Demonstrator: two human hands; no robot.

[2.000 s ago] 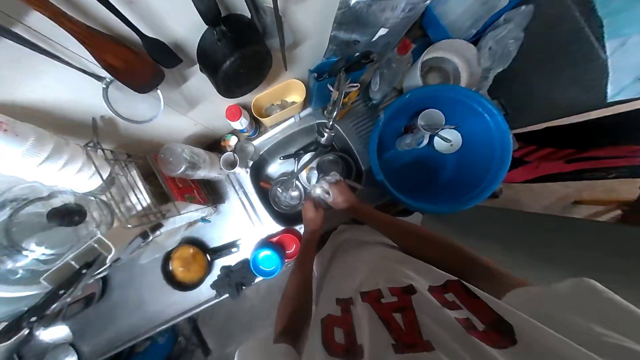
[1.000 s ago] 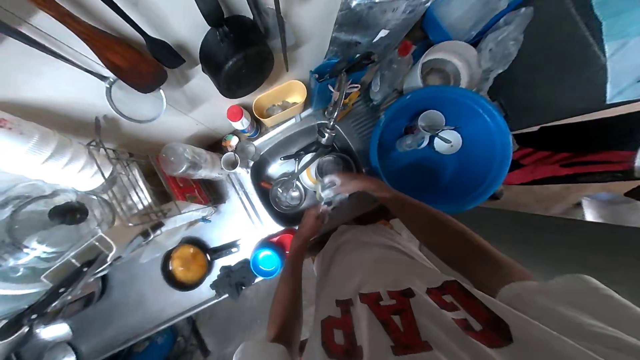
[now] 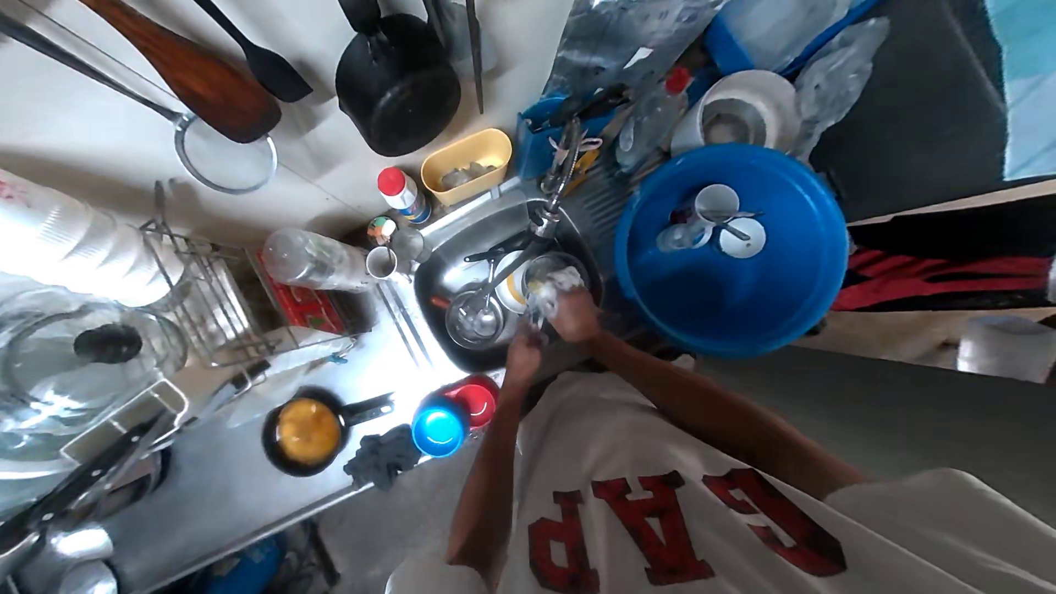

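Over the near side of the steel sink (image 3: 445,285), my right hand (image 3: 575,315) is closed around a whitish, see-through item (image 3: 549,290), perhaps a soapy glass or scrubber; blur hides which. My left hand (image 3: 525,353) is just left of it and lower, its fingers at the edge of that item, and its grip is unclear. In the sink lie a round glass or metal bowl (image 3: 474,320), a pale plate (image 3: 513,282) partly hidden, and utensils with black handles (image 3: 495,252). The faucet (image 3: 544,219) reaches over the basin.
Right of the sink stands a large blue basin (image 3: 730,318) holding cups. A blue cup (image 3: 439,427) and a red cup (image 3: 476,400) stand at the counter's front edge. Further left are a small frying pan (image 3: 307,431), a wire rack (image 3: 219,289) and a plastic bottle (image 3: 313,260); a black pot (image 3: 398,87) hangs above.
Both hands have shifted a little within the sink area. My right hand with the whitish item is further into the sink than one second ago.
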